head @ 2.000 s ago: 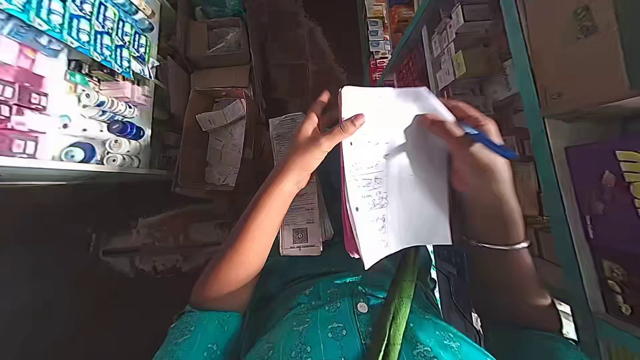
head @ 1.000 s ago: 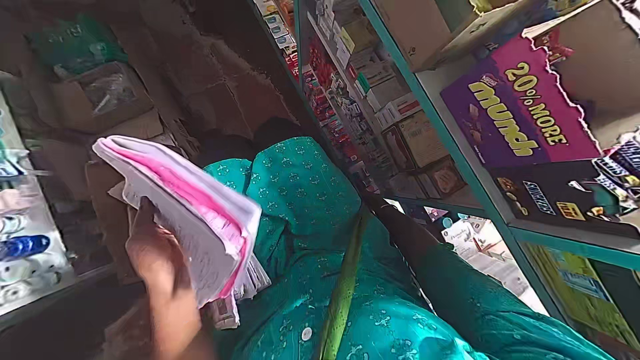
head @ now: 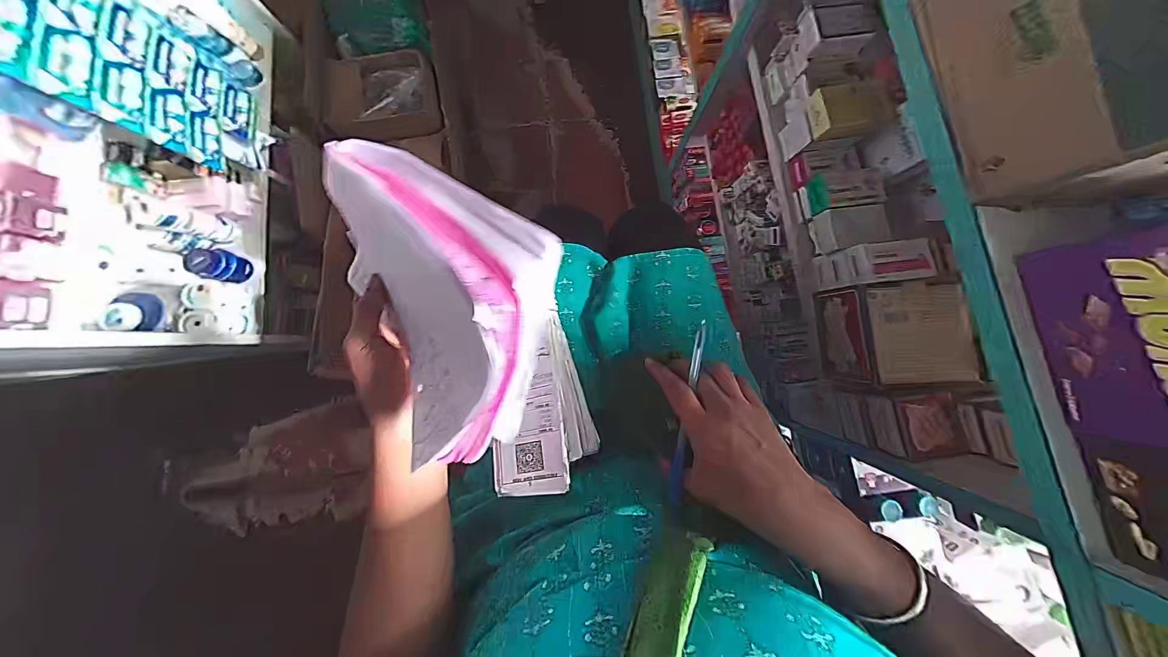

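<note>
My left hand [head: 379,351] grips an open notebook [head: 429,301] with white and pink pages, its leaves fanned and curved. Below and beside it, a stack of printed slips [head: 532,438] lies on my lap against the teal patterned clothing. Between the fingers of my right hand [head: 725,438] is a blue pen [head: 696,365], its pale end pointing away from me. This hand is low over my lap, apart from the notebook, and wears a bangle [head: 915,584] at the wrist. Part of the left fingers is hidden behind the pages.
Teal-edged shelves [head: 967,274] packed with small boxes run along the right, with a purple carton [head: 1095,328] at the far right. A bright display case [head: 164,339] of packets and rolls stands at the left. Beyond the notebook is an open cardboard box [head: 383,96] on the floor side.
Two seconds ago both hands were at the upright notebook, the right with the pen over its page. Now the right hand is down over the lap, and the notebook is tilted in the left hand.
</note>
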